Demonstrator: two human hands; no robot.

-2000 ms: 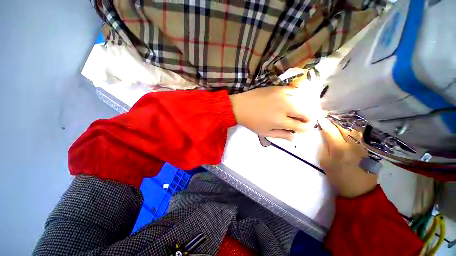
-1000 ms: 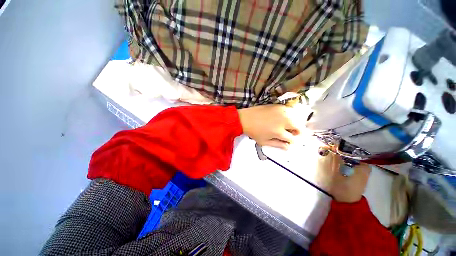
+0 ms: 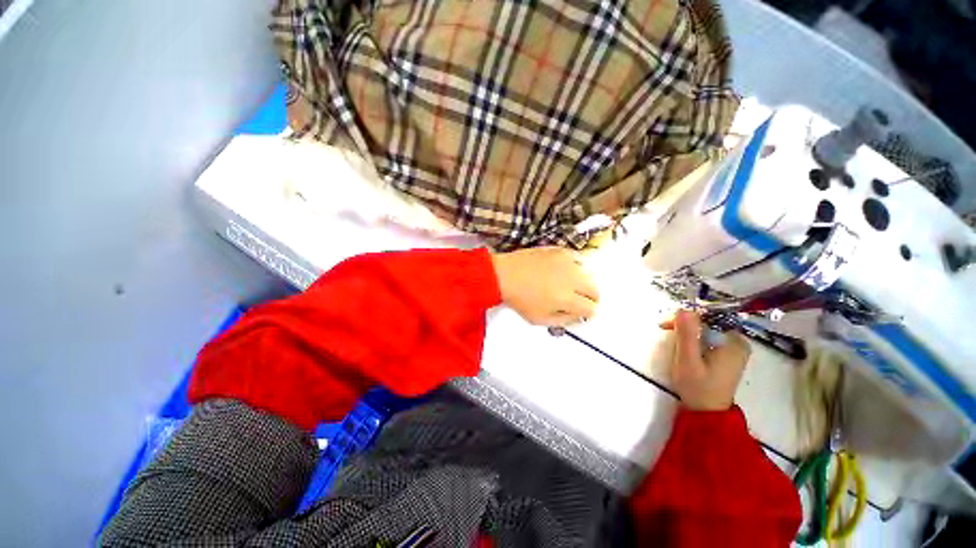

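The tan check garment (image 3: 503, 118) lies heaped left of and behind the needle area, with pale lining (image 3: 348, 193) under its left edge. The white machine head with its blue stripe (image 3: 738, 203) stands at right. My left hand (image 3: 546, 287) lies palm down at the garment's front edge, fingers curled near the glare. My right hand (image 3: 708, 366) is just below the machine head, thumb and forefinger at the metal parts. A dark narrow object (image 3: 776, 338) lies beyond its fingers; whether it is held is unclear. The lamp glare washes out the needle, the cloth there and my fingertips.
The white table has a printed ruler (image 3: 535, 417) along its front edge. Scissors with green and yellow handles (image 3: 843, 498) lie at lower right beside a pale hank (image 3: 819, 401). A pale curved panel (image 3: 96, 214) is at left, a blue crate (image 3: 348, 444) below.
The view has shifted, showing more of the machine and scissors. My right hand has drawn out from under the machine head, its thumb and forefinger now visible. My left hand stays beside the garment's edge.
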